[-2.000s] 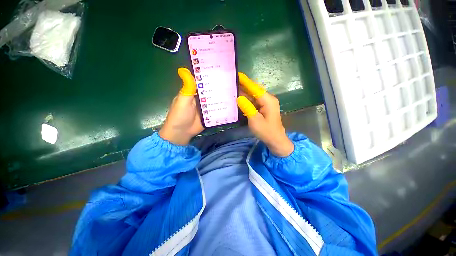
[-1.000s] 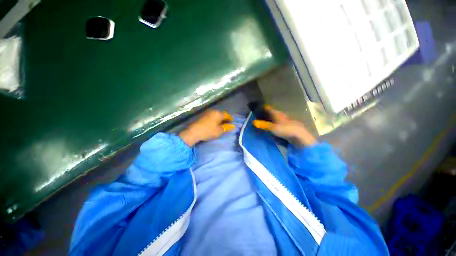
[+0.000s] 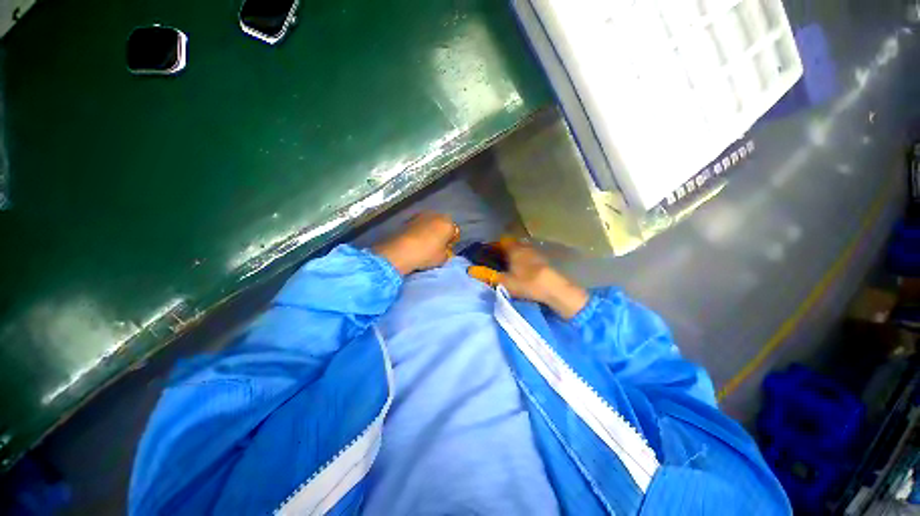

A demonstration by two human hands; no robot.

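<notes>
My right hand (image 3: 530, 277), with yellow-orange finger cots, is at my waist beside the open smock. It holds a dark object (image 3: 486, 258), probably the smartphone, mostly hidden by fingers and clothing. My left hand (image 3: 424, 242) is just left of it, fingers curled against the paler blue clothing (image 3: 444, 353); whether it grips the cloth cannot be told. One smartwatch body (image 3: 156, 50) lies at the upper left on the green bench (image 3: 272, 131). A second smartwatch body (image 3: 267, 16) lies right of it, at the top edge.
The white tray (image 3: 671, 91) stands at the upper right on a pale support (image 3: 570, 191). The bench's front edge runs diagonally in front of my hands. Blue bins (image 3: 807, 423) stand on the grey floor at the lower right, past a yellow line (image 3: 807, 302).
The smartphone was held upright in both hands over the bench edge; both hands have since dropped to my waist. The view has shifted, moving the watches toward the upper left.
</notes>
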